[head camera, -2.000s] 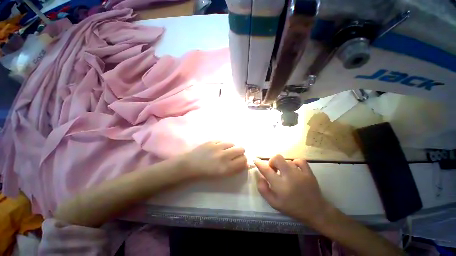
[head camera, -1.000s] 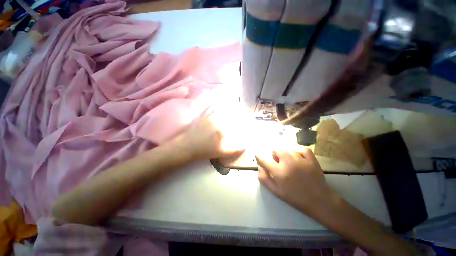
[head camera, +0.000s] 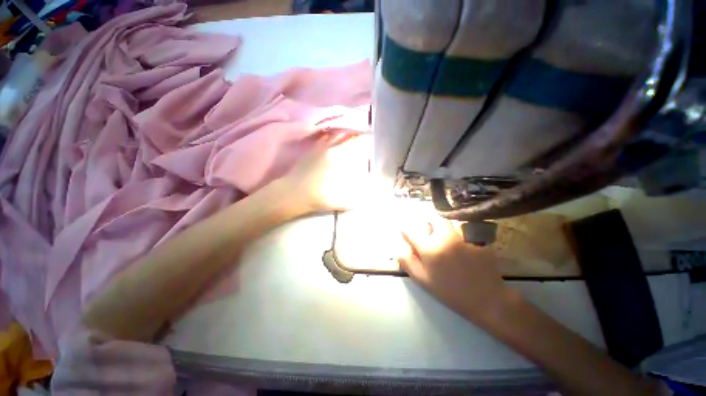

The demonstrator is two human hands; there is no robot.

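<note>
Pink fabric (head camera: 178, 147) lies in a large draped heap left of the sewing machine (head camera: 457, 85), with a flap reaching to the machine head. My left hand (head camera: 329, 174) rests at the heap's right edge beside the needle area, partly washed out by lamp glare; its fingertips are lost in the glare. My right hand (head camera: 445, 251) is just below and right of the presser foot (head camera: 414, 186), fingers bent and pointing to the needle area. Whether either hand pinches cloth is hidden by the glare.
A black phone-like rectangle (head camera: 619, 286) lies right of my right hand. Tan scraps (head camera: 530, 244) lie behind it. The white table (head camera: 271, 309) has a grey ruler-like front edge. An orange cloth (head camera: 23, 360) is at lower left. A dark slot outlines the bed plate.
My left hand has moved from beside my right fingertips up and left towards the cloth by the needle. My right hand has shifted slightly. The machine head fills more of the view.
</note>
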